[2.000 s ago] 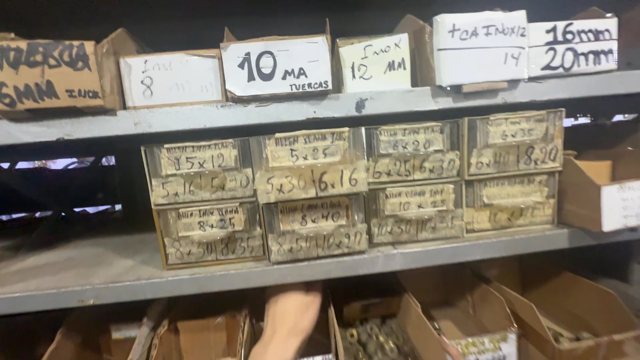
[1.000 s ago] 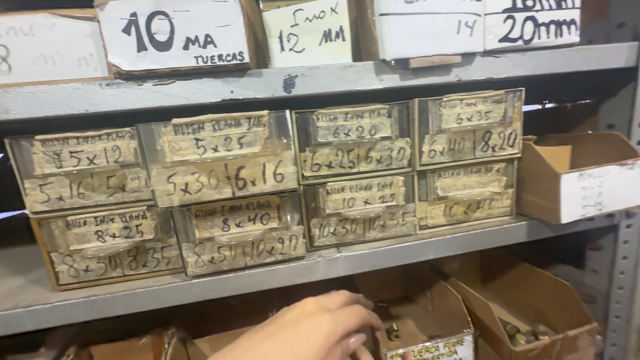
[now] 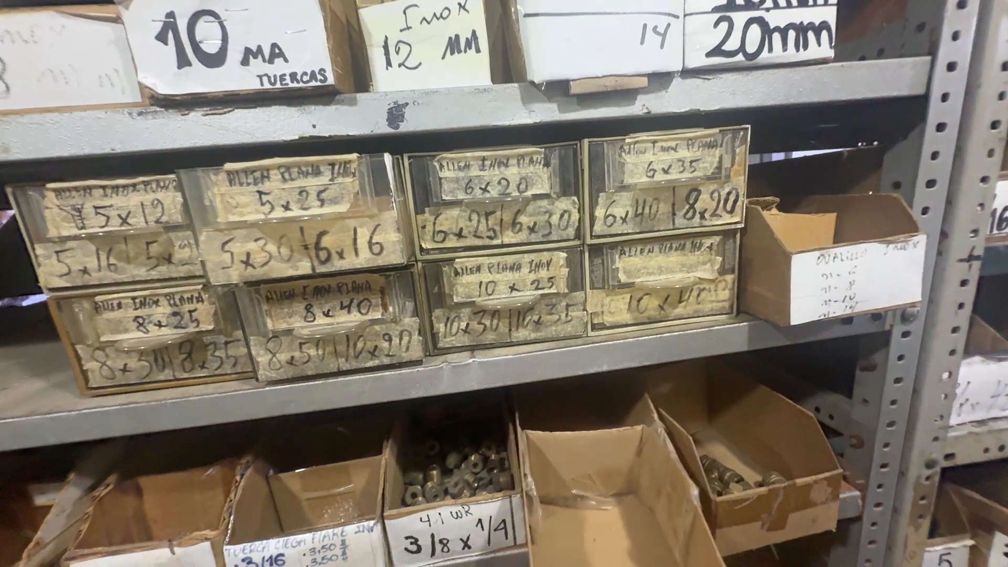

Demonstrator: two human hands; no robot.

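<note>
Neither of my hands shows in the head view now. Small plastic drawers (image 3: 496,295) with taped handwritten labels stand in two rows on the grey metal middle shelf (image 3: 488,366). Below, a cardboard bin (image 3: 453,524) holds many small metal fittings. To its right a cardboard box (image 3: 602,504) is tilted forward and juts out at the bottom edge; no parts show in its visible portion. Farther right, another cardboard bin (image 3: 780,504) holds several metal fittings (image 3: 732,476).
Labelled boxes (image 3: 232,47) line the upper shelf. An open cardboard box (image 3: 850,276) overhangs the middle shelf's right end, beside the perforated metal upright (image 3: 929,236). More cardboard bins (image 3: 157,504) sit at the lower left.
A hand over the lower bins in both earlier frames is out of view now. The box right of the fittings bin now juts farther out and tilts forward.
</note>
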